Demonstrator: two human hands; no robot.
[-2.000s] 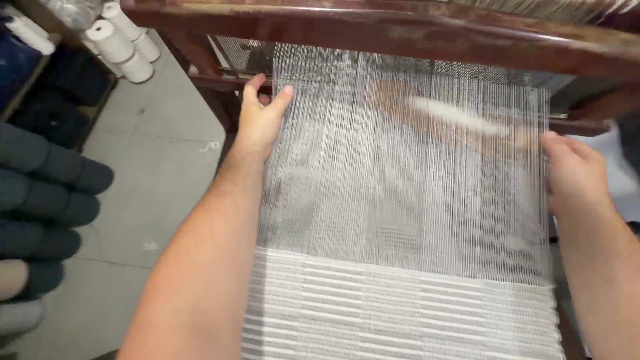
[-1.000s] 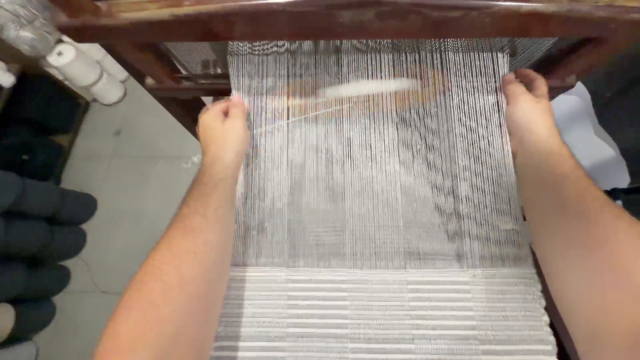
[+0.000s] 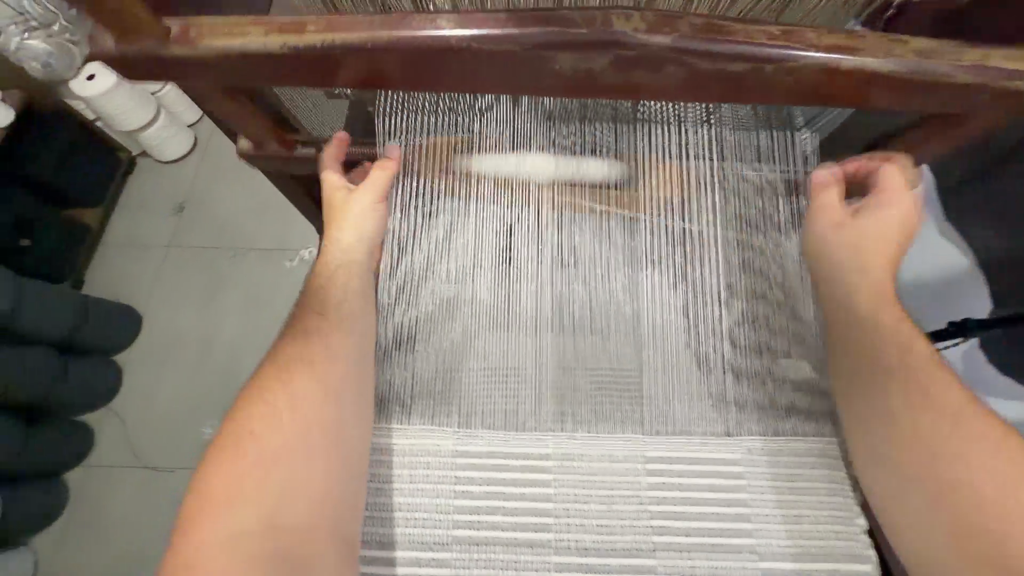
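A wooden boat shuttle [image 3: 664,180] with a bobbin of white yarn [image 3: 544,168] lies among the grey warp threads [image 3: 592,280] of a loom, blurred by motion. My left hand [image 3: 356,188] is at the left edge of the warp, thumb and fingers apart, holding nothing. At the right edge, my right hand [image 3: 864,208] has its fingertips curled close together; whether a yarn is pinched there cannot be told. A thin pale thread trails from the shuttle toward the right. Nearest me lies the woven white and grey striped cloth [image 3: 600,504].
The dark red wooden loom beam [image 3: 520,52] crosses above the hands. White yarn cones [image 3: 120,96] stand on the floor at the upper left, dark yarn rolls [image 3: 56,376] are stacked below them. White material [image 3: 944,264] hangs at the right.
A second ago the blurred shuttle trailed a thread toward the left; now its thread runs right. My left hand has changed from closed-looking fingers to spread ones.
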